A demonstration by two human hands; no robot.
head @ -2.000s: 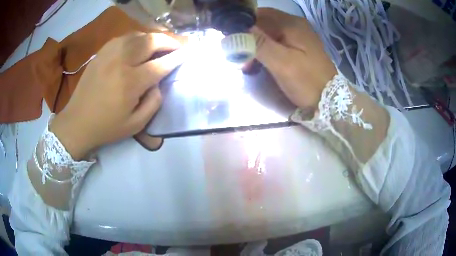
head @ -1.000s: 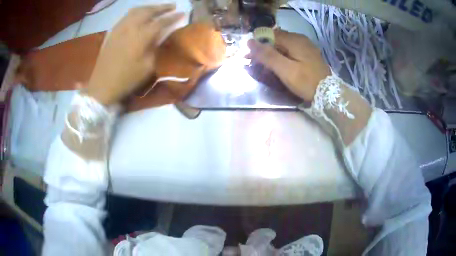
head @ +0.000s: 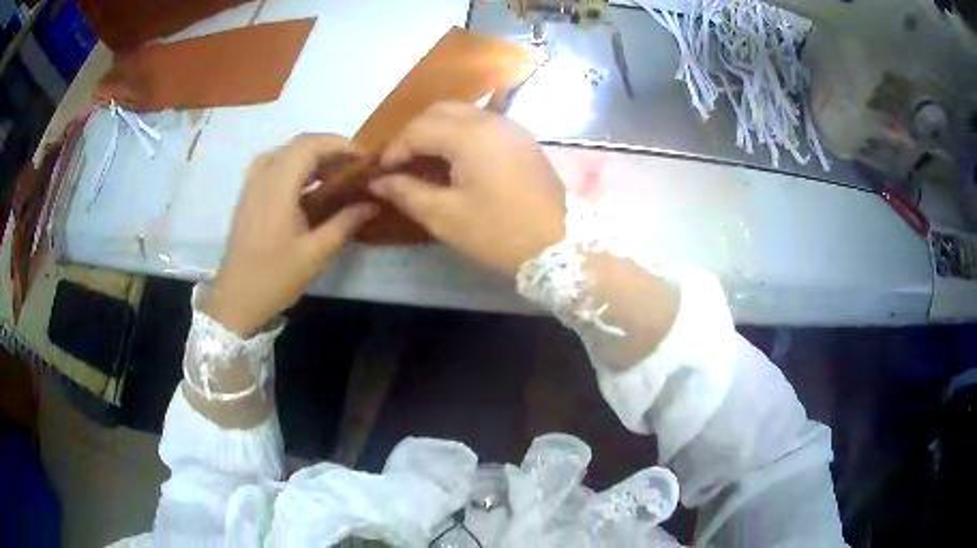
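Observation:
A rust-brown fabric piece (head: 429, 80) runs from the lit needle area down to the table's front part, left of the metal bed plate. My left hand (head: 284, 225) pinches its near end from the left. My right hand (head: 477, 187) pinches the same end from the right, fingertips close to the left hand's. The cloth is bunched and folded between the fingers. A small bit of white shows at the left fingertips; I cannot tell what it is. The needle area (head: 539, 37) is bright with glare, and no hand is at it.
Another brown piece (head: 230, 64) lies at the upper left, with loose white strips (head: 131, 131) by its end. A heap of white strips (head: 739, 75) lies right of the needle. A small red tool (head: 905, 209) lies at the table's right edge.
Both hands have moved away from the needle, down and toward the wearer, the right hand crossing leftward to the cloth's near end. The view has shifted, showing more of the table's left side.

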